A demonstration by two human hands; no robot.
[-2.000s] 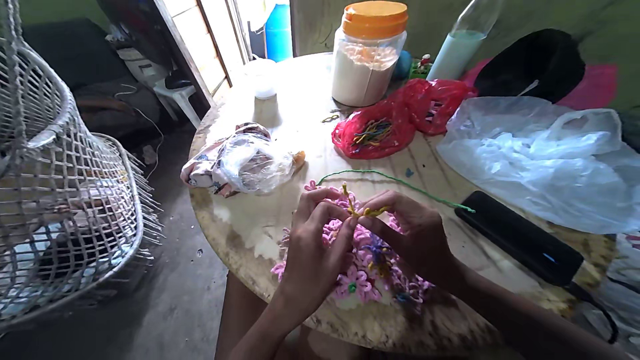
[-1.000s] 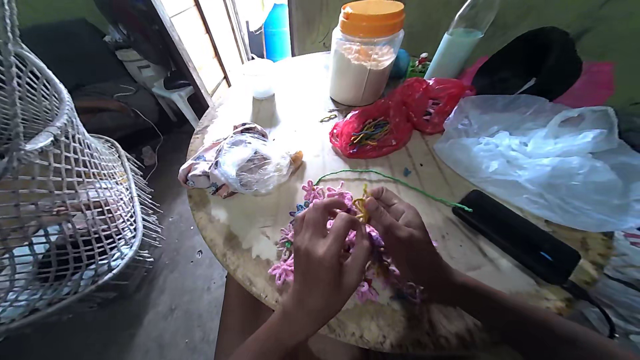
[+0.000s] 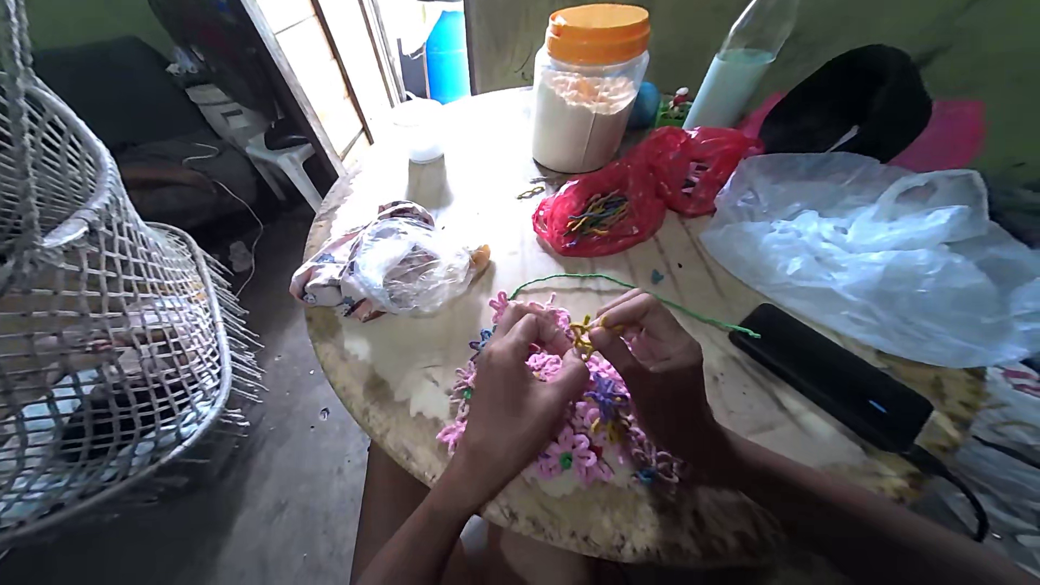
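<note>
My left hand (image 3: pixel 524 390) and my right hand (image 3: pixel 654 366) meet near the table's front edge, fingertips pinching a small yellow yarn piece (image 3: pixel 582 335) between them. Beneath both hands spreads a piece of joined yarn flowers (image 3: pixel 569 457), mostly pink with some blue, purple and yellow. The hands cover part of it. A green yarn strand (image 3: pixel 605 278) arcs from the flowers' upper edge behind my hands to a black power bank (image 3: pixel 833 378) at the right. Behind them, an opened red plastic bag (image 3: pixel 597 215) holds short coloured yarn pieces.
On the round wooden table (image 3: pixel 390 366) stand an orange-lidded jar of powder (image 3: pixel 587 97), a bottle of pale liquid (image 3: pixel 731 85) and a small white container (image 3: pixel 421 134). A clear plastic bundle (image 3: pixel 410 264) lies left, a white plastic bag (image 3: pixel 861 252) right. A woven hanging chair (image 3: pixel 122 349) is at far left.
My hands have shifted on the yarn flowers. The right hand has opened out somewhat from the left, with the yellow yarn still between the fingertips.
</note>
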